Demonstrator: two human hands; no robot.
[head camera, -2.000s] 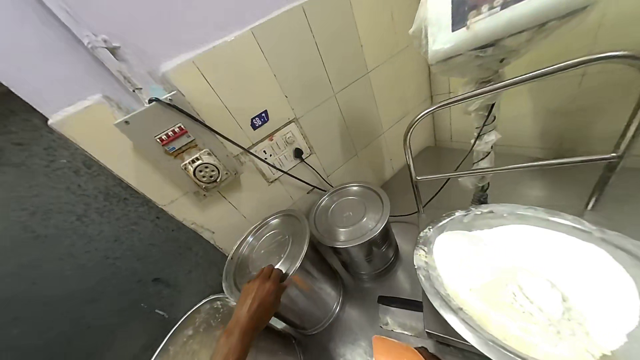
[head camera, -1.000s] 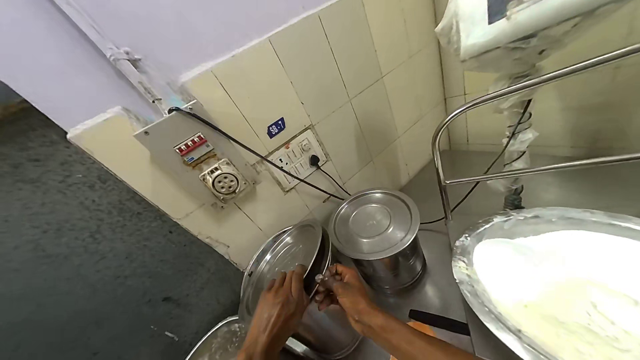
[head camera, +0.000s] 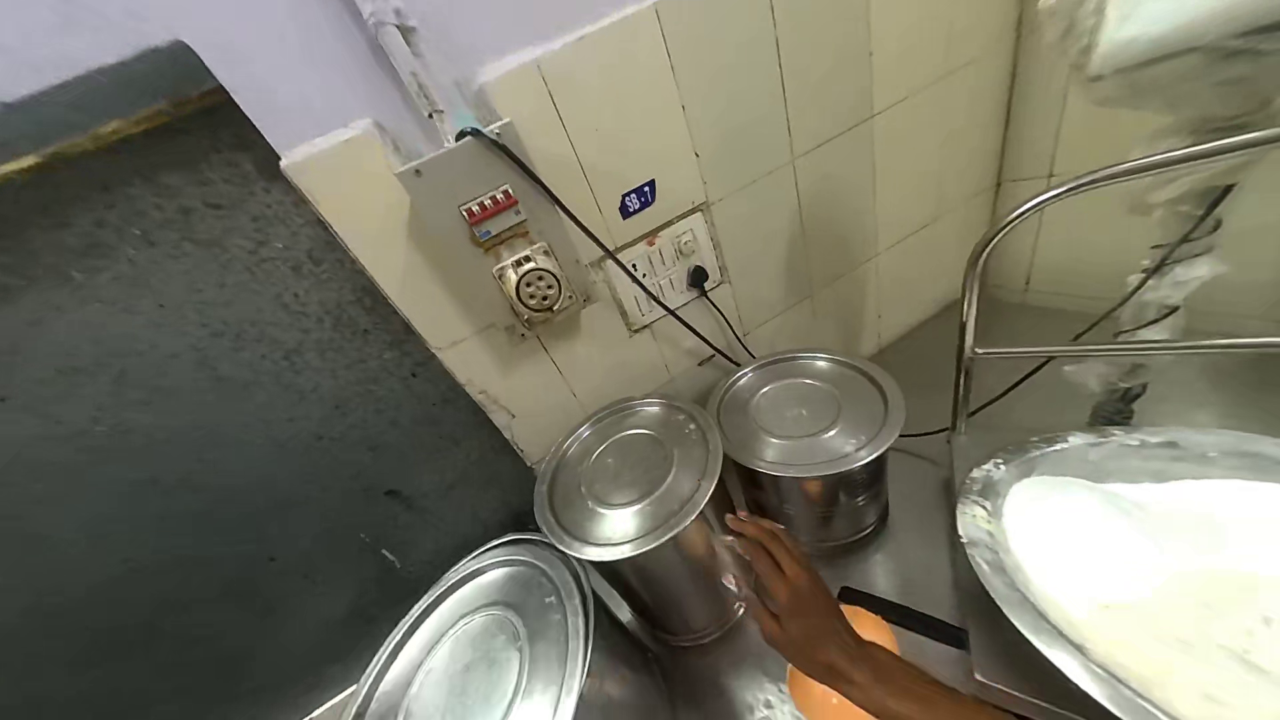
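My right hand has its fingers spread beside the wall of a steel canister, whose lid sits on its top; a bit of clear plastic or a shiny smear shows near the fingertips. Behind it stands a second lidded steel canister. Lower left, a larger steel container has a lid lying over it. Under my right wrist is an orange item, partly hidden, next to a black handle. My left hand is out of view.
A large steel bowl of white powder, probably flour, stands at the right by a curved metal rail. A black cable crosses the tiled wall past a socket panel and ends behind the canisters. The steel counter runs beneath.
The canister lid that both hands held tilted a second ago now lies on its canister. My left hand has left the view. A lid now covers the lower-left container, which was uncovered two seconds ago.
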